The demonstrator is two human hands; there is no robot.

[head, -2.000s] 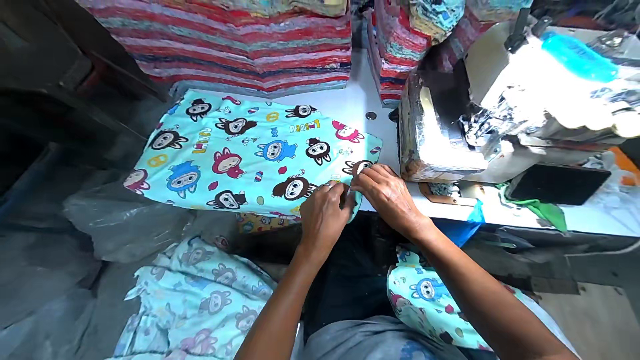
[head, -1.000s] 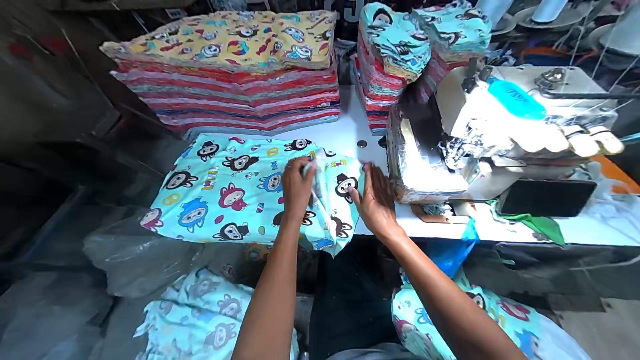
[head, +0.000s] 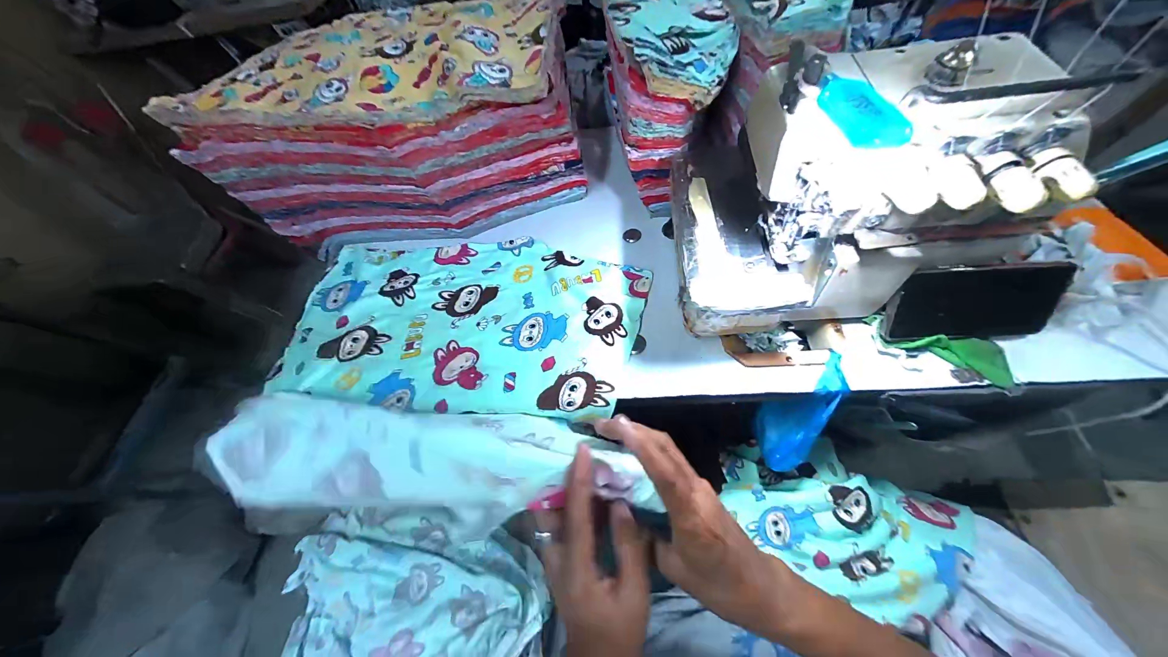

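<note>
A mint printed fabric piece (head: pixel 420 456), pale side up and blurred by motion, stretches leftward from my hands over the table's front edge. My left hand (head: pixel 598 557) is at its right end, fingers raised; whether they pinch the cloth is blurred. With its thumb and fingers, my right hand (head: pixel 684 511) holds the same end of that piece. Beyond, a flat printed fabric piece (head: pixel 474 319) lies on the white table with its print up. Another mint cloth (head: pixel 420 584) hangs low at the left, and printed fabric (head: pixel 858 529) lies at the lower right.
A serger sewing machine (head: pixel 912 182) stands on the table (head: pixel 657 374) at the right, with a dark phone-like device (head: pixel 981 301) before it. Tall stacks of folded fabric (head: pixel 411 164) (head: pixel 648 119) stand behind. A blue plastic bag (head: pixel 798 420) hangs from the front edge.
My hands have come from over the fabric on the table down toward my lap, with a piece of it pulled past the edge and its pale side showing.
</note>
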